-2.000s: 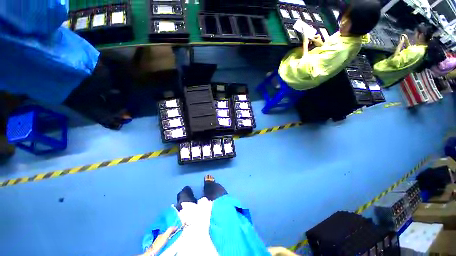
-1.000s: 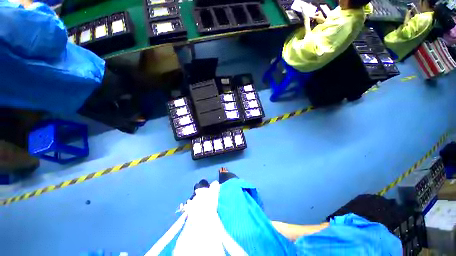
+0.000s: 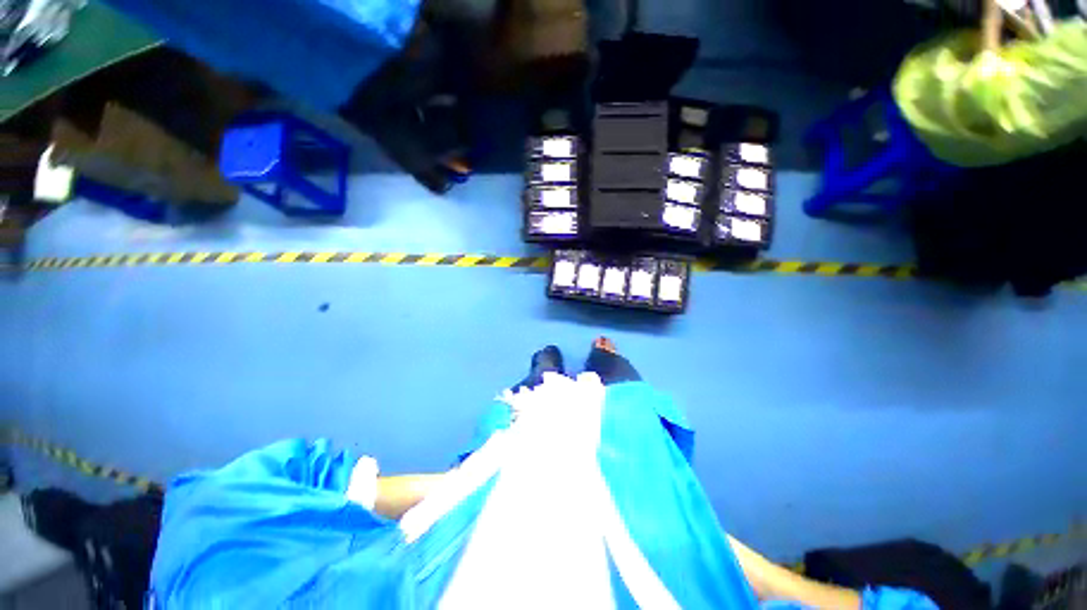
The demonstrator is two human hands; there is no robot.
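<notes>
A phone tray (image 3: pixel 617 282) with five pockets holding white-centred phones lies across the floor tape in front of my feet. Behind it stand more filled trays (image 3: pixel 552 187) beside a stack of closed-looking black trays (image 3: pixel 629 173). My left hand (image 3: pixel 411 491) shows only as wrist and some skin, with a white band at the sleeve; its fingers are hidden at the white cloth (image 3: pixel 530 524) on my front. My right hand (image 3: pixel 772 577) is partly visible at the lower edge beside my blue smock; its fingers are hidden. Neither hand touches the trays.
A blue stool (image 3: pixel 284 163) stands at upper left, near cardboard boxes (image 3: pixel 167 155). A person in a blue smock (image 3: pixel 310 42) is at the top, and another in yellow-green (image 3: pixel 1001 95) is beside a blue stool at upper right. Dark stacks (image 3: pixel 894 570) sit at the lower edge.
The view has turned left and down, so the trays appear further right and the bench is mostly out of view. My left sleeve and banded wrist have come into view.
</notes>
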